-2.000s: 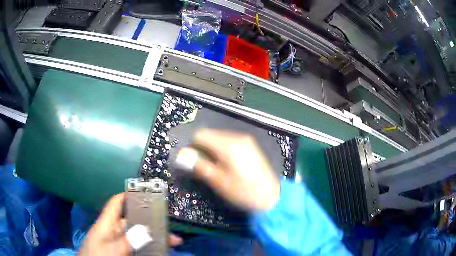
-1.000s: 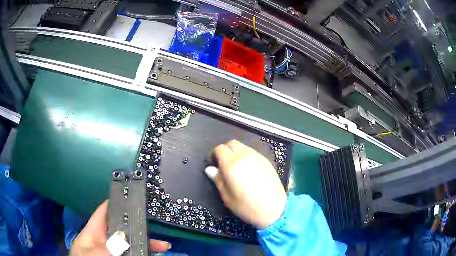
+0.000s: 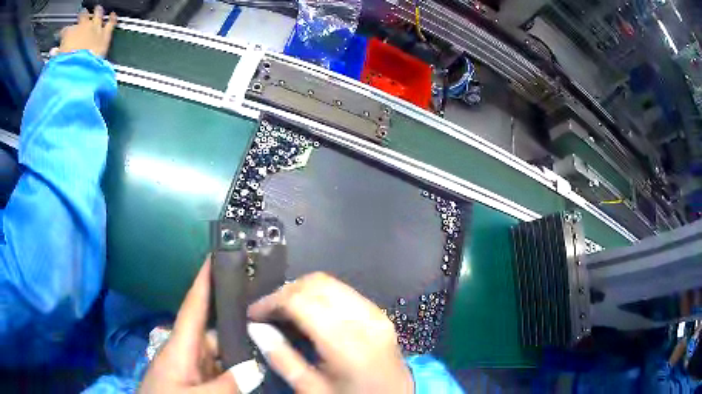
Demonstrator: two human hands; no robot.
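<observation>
My left hand (image 3: 192, 346) holds a long dark grey-brown plate (image 3: 229, 292) upright at the lower left, with two round bosses at its top end. My right hand (image 3: 331, 331) is against the plate's right face, fingers bent together, with a white cap on a fingertip. Whether it holds a nut is hidden. A black tray (image 3: 362, 212) lies beyond my hands, with many small shiny nuts (image 3: 248, 181) heaped along its edges. One nut (image 3: 300, 221) lies alone on the bare middle. A pale scrap lies in the tray's upper left corner.
Another person's hand (image 3: 88, 35) and blue sleeve (image 3: 65, 169) reach to the conveyor at left. A plate (image 3: 319, 100) lies on the green conveyor (image 3: 439, 152). Behind are a blue bin (image 3: 342, 55) and red bin (image 3: 399, 71). Stacked dark plates (image 3: 546, 281) stand at right.
My right hand has moved from over the tray to the plate in my left hand. The other person's arm has come into view at left. The camera view has shifted slightly.
</observation>
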